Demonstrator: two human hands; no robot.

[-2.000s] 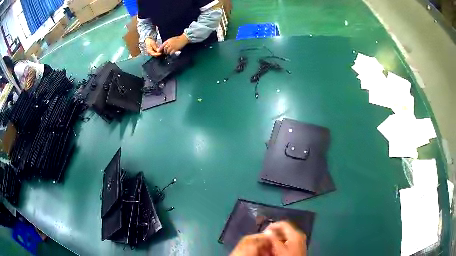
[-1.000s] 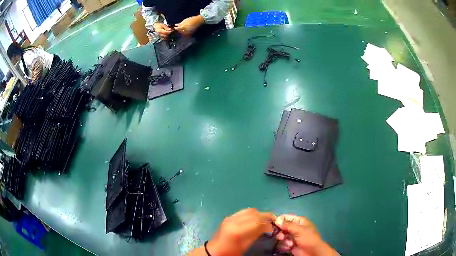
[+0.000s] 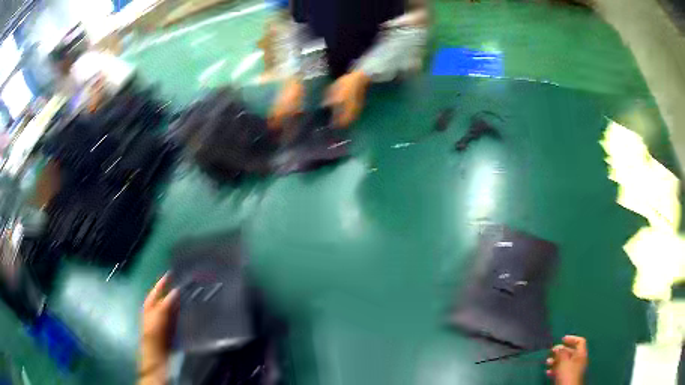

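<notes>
The frame is blurred. My left hand (image 3: 156, 323) is at the lower left, with its fingers on the left edge of a flat black panel (image 3: 214, 297). This panel lies over the darker group of panels at the lower left, with pale dots on its face. My right hand (image 3: 568, 362) is at the lower right, partly cut off by the bottom edge, its fingers loosely bent and no object visible in it. It is just beyond the lower right corner of the stacked black panels (image 3: 507, 297), apart from them.
A large dark mass of panels (image 3: 105, 180) stands at the left, with more panels (image 3: 229, 135) beside it. A co-worker's hands (image 3: 347, 99) are over panels opposite. Loose cables (image 3: 478, 129) lie at the back. White sheets (image 3: 653, 188) line the right edge. A blue stool (image 3: 469, 62) is beyond the table.
My hands have moved apart from the lower middle, left to the left panel group and right beside the right stack. The view has shifted, and the co-worker's hands are further apart.
</notes>
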